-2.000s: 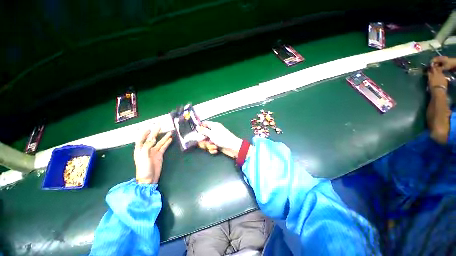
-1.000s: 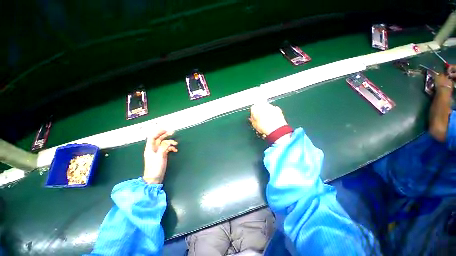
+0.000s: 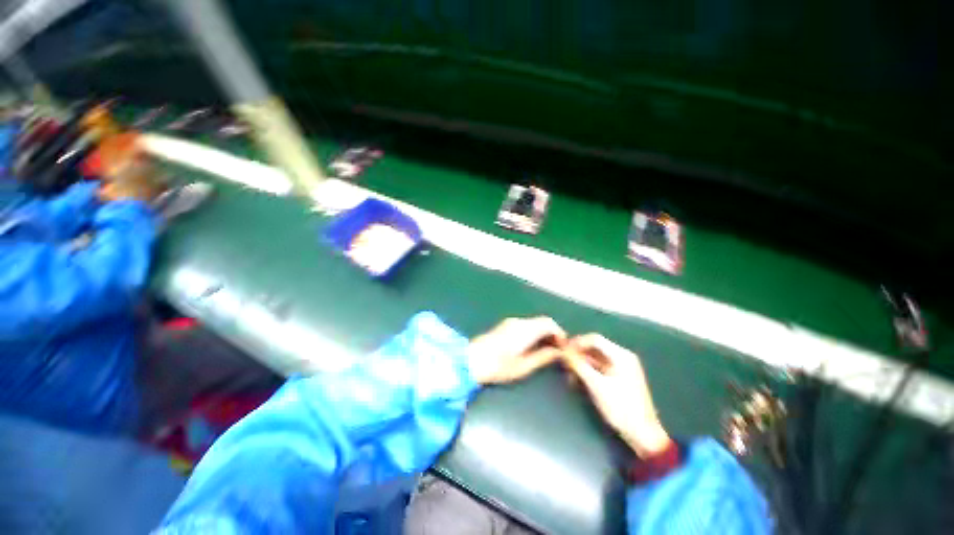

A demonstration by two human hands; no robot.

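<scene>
My left hand (image 3: 517,349) and my right hand (image 3: 615,385) meet fingertip to fingertip over the dark green bench (image 3: 502,298). The frame is blurred, and anything between the fingertips is too small to make out. A loose pile of small copper-coloured parts (image 3: 753,416) lies on the bench to the right of my right hand. The blue parts bin (image 3: 337,232) with small pale parts (image 3: 381,249) stands on the bench beyond my left hand. One phone housing (image 3: 656,242) lies on the green belt beyond my hands.
The white edge strip (image 3: 586,284) runs between bench and belt. Other housings lie on the belt, one left of centre (image 3: 522,208) and one at the far right (image 3: 908,320). A pale post (image 3: 274,141) rises behind the bin. A person in blue (image 3: 73,282) sits at the left.
The view has swung left, so the bin now sits nearer the middle and a person shows at the left. My hands, apart before, are now together at the fingertips.
</scene>
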